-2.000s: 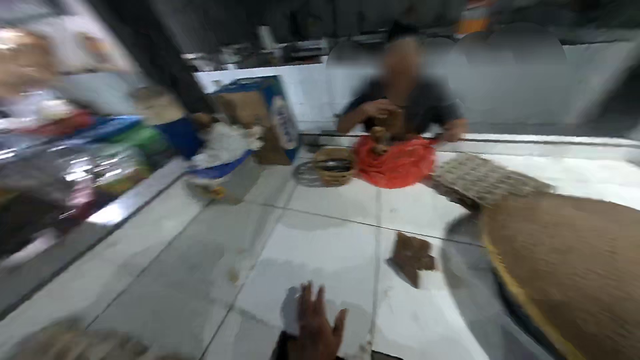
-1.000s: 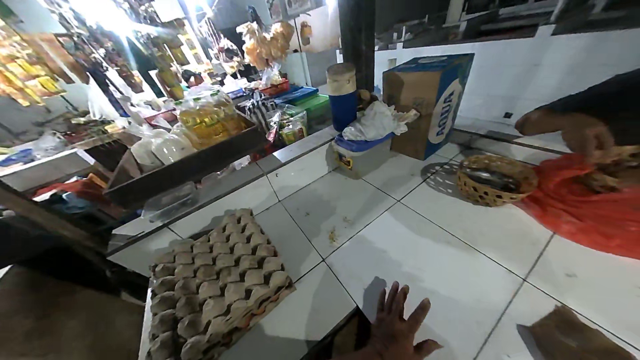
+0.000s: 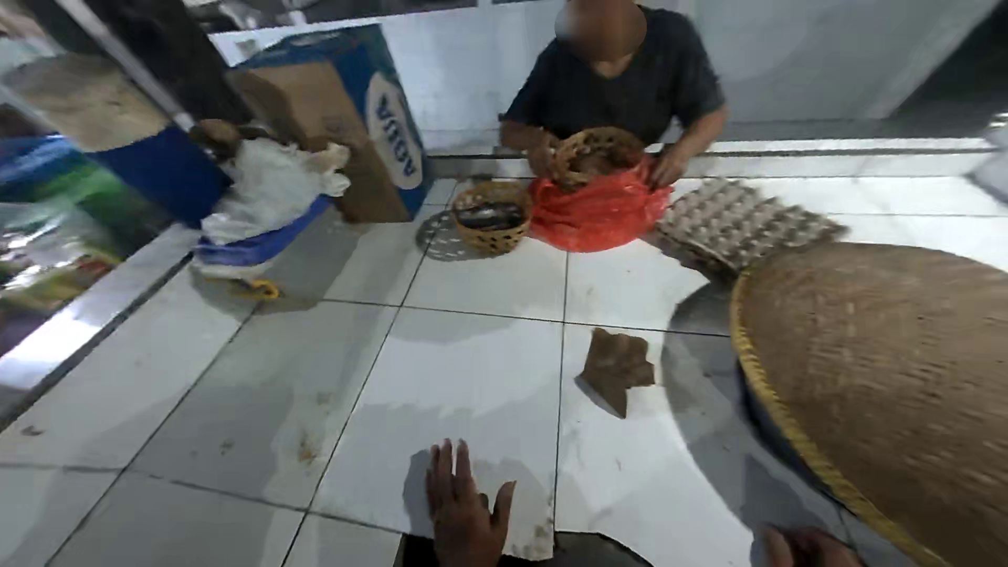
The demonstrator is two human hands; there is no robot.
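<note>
My left hand (image 3: 466,508) is spread over the white tiled surface (image 3: 465,370) at the bottom centre, fingers apart and empty. At the lower right edge only part of my right hand (image 3: 811,547) shows, near the rim of a large woven bamboo tray (image 3: 882,354); what its fingers do is cut off. Between and beyond the hands lies a torn piece of brown cardboard (image 3: 618,364). Across the surface, a person in a dark shirt (image 3: 610,87) holds a small woven basket (image 3: 594,157) over a red plastic bag (image 3: 598,213).
A woven basket of fish (image 3: 492,216) stands left of the red bag, egg trays (image 3: 748,220) right of it. At the left are a cardboard box (image 3: 362,126), a tub (image 3: 268,236) topped with a white plastic bag (image 3: 272,185), and a blue container (image 3: 169,169).
The view has swung right since one second ago. Part of my right hand has come into view. The person now holds a small basket over the red bag.
</note>
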